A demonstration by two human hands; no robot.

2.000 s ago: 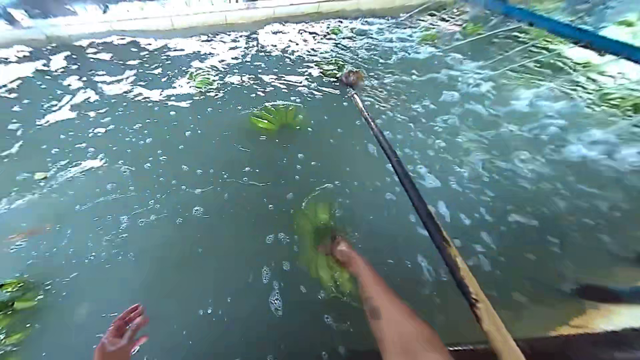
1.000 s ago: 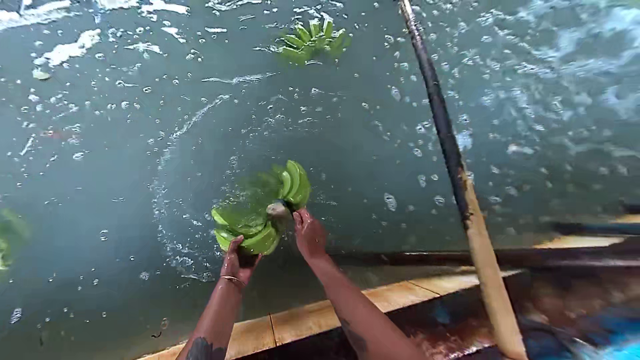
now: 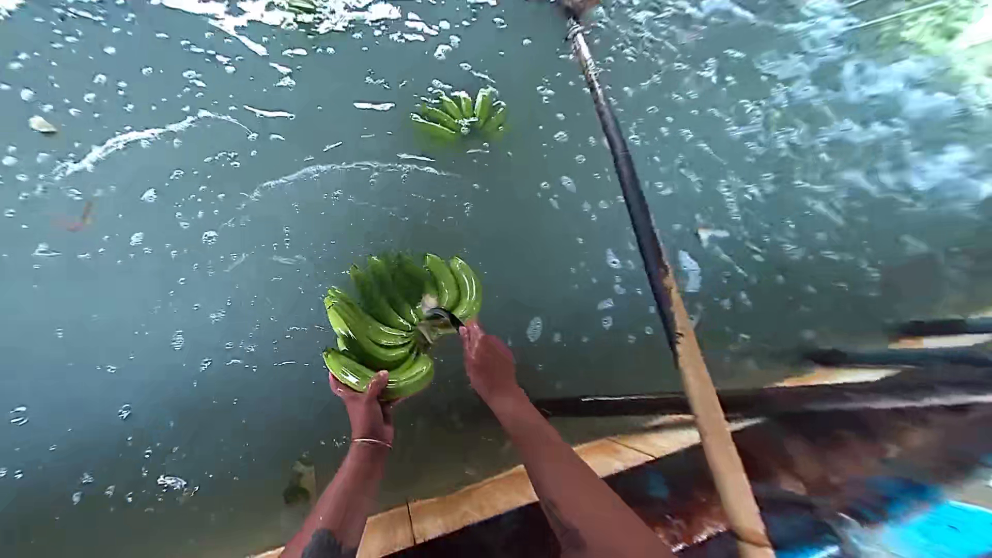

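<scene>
A hand of green bananas point(image 3: 380, 325) lies at the water surface in the middle of the head view, its cut crown turned toward the right. My left hand point(image 3: 364, 399) grips its lower left bananas, thumb on top. In my right hand point(image 3: 487, 358) is a small curved knife point(image 3: 444, 315), its dark blade at the crown; the handle is hidden by my fingers. Farther out, a second hand of green bananas point(image 3: 463, 116) floats partly under water.
A long pole point(image 3: 659, 287), dark above and bare wood below, slants across the right side. The tank's tiled edge point(image 3: 480, 496) runs along the bottom, with dark and blue surfaces beyond it at lower right. Foam and bubbles cover parts of the water.
Two seconds ago my right hand reached to the submerged bananas and my left was apart at lower left. Now both are at the bananas, which are higher in the water. The view has shifted.
</scene>
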